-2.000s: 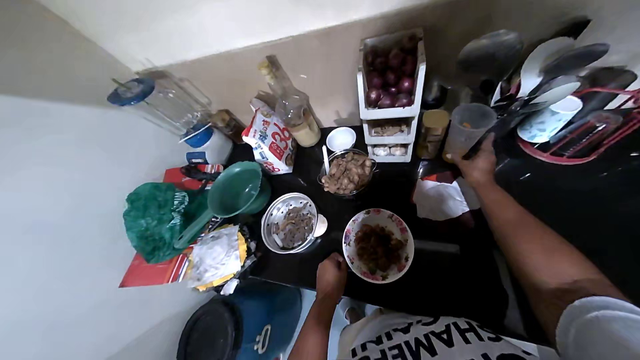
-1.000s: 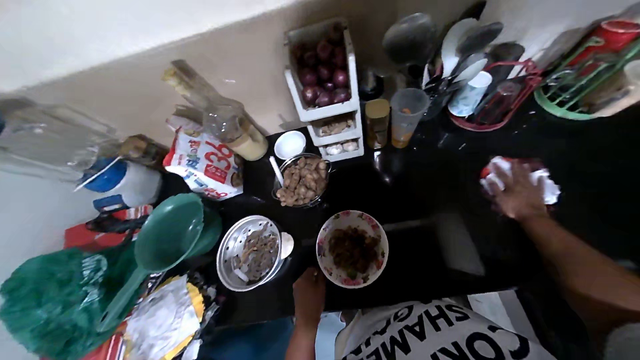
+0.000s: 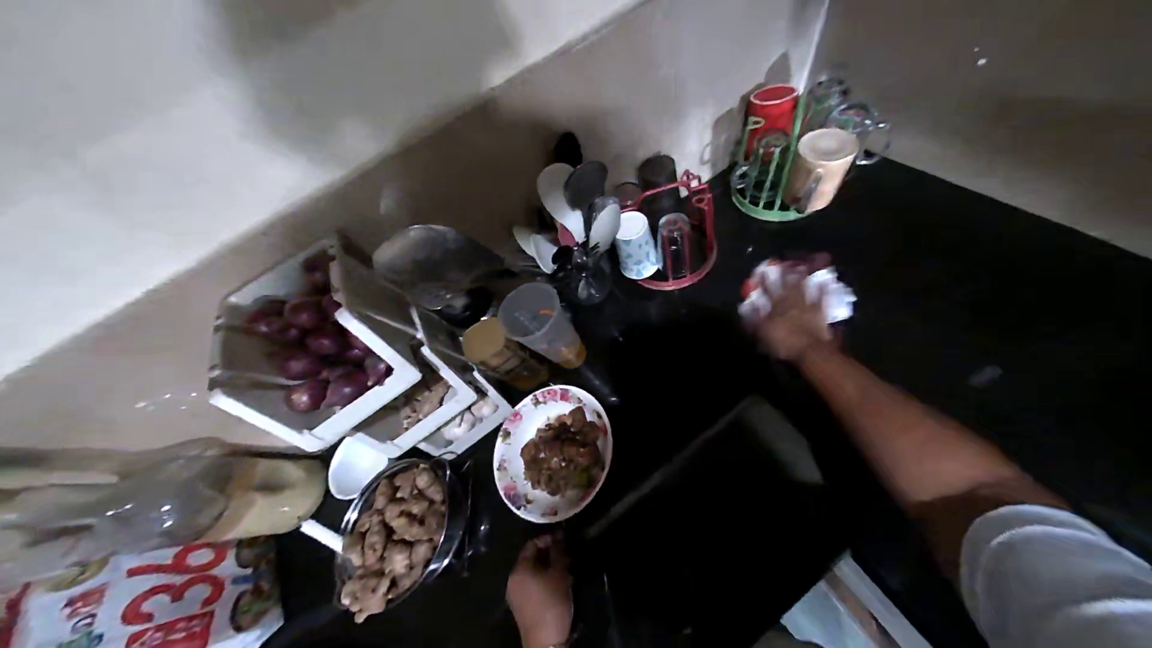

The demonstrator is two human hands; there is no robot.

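My right hand [image 3: 792, 315] presses a crumpled white and red cloth [image 3: 832, 292] onto the black countertop, fingers spread over it. Near the counter's front side, my left hand [image 3: 540, 594] rests with its fingers curled, just below a floral-rimmed bowl [image 3: 511, 481] of dark brown food [image 3: 564, 453]; whether it grips anything cannot be told. Left of that hand, a glass bowl holds pieces of ginger [image 3: 396, 531], with a white handle sticking out beside it. A clear plastic cup [image 3: 540, 324] with some orange-brown liquid stands next to a jar [image 3: 501, 353] behind the floral bowl.
A stacked white rack [image 3: 315, 436] holds red onions [image 3: 324, 351], ginger and garlic. Along the wall stand utensils [image 3: 576, 211], a red glass holder [image 3: 706, 238] and a green mug rack [image 3: 765, 211]. A bottle [image 3: 180, 495] and a printed bag [image 3: 153, 598] are at lower left.
My right hand has left the plastic cup and moved right, onto the cloth, which it now covers farther along the counter. My left hand stays near the floral bowl. The view has swung right.
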